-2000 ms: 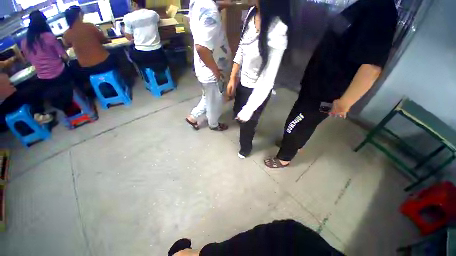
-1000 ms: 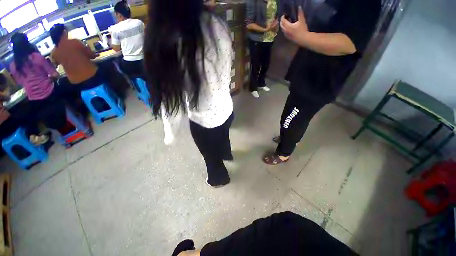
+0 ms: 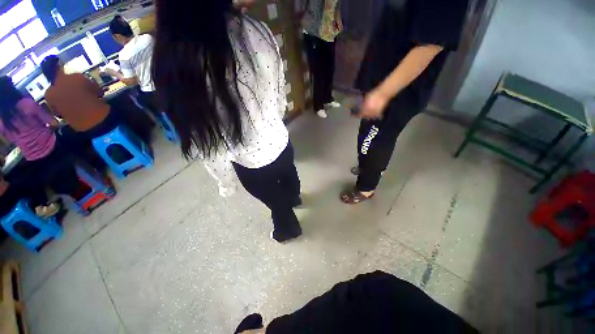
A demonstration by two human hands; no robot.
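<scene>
Neither of my hands is in the picture. My dark-clothed leg [image 3: 378, 306] and part of a dark shoe [image 3: 249, 322] show at the bottom edge. Nearest in front is a person in a white dotted top [image 3: 261, 98] and dark trousers, with long dark hair, seen from behind. A person in black [image 3: 417, 85] stands to the right, one arm bent, the hand blurred near a small dark object that I cannot make out.
A green table [image 3: 548, 101] stands by the pale wall at right, with a red stool [image 3: 566, 209] below it. Seated workers on blue stools [image 3: 124, 151] line the bench at left. Another person [image 3: 321, 52] stands beside stacked cartons [image 3: 297, 59]. A pallet edge [image 3: 12, 297] shows lower left.
The person in the white top came forward and turned their back. The person in pale clothes left view. Another person appeared behind. The person in black raised a hand, then lowered it.
</scene>
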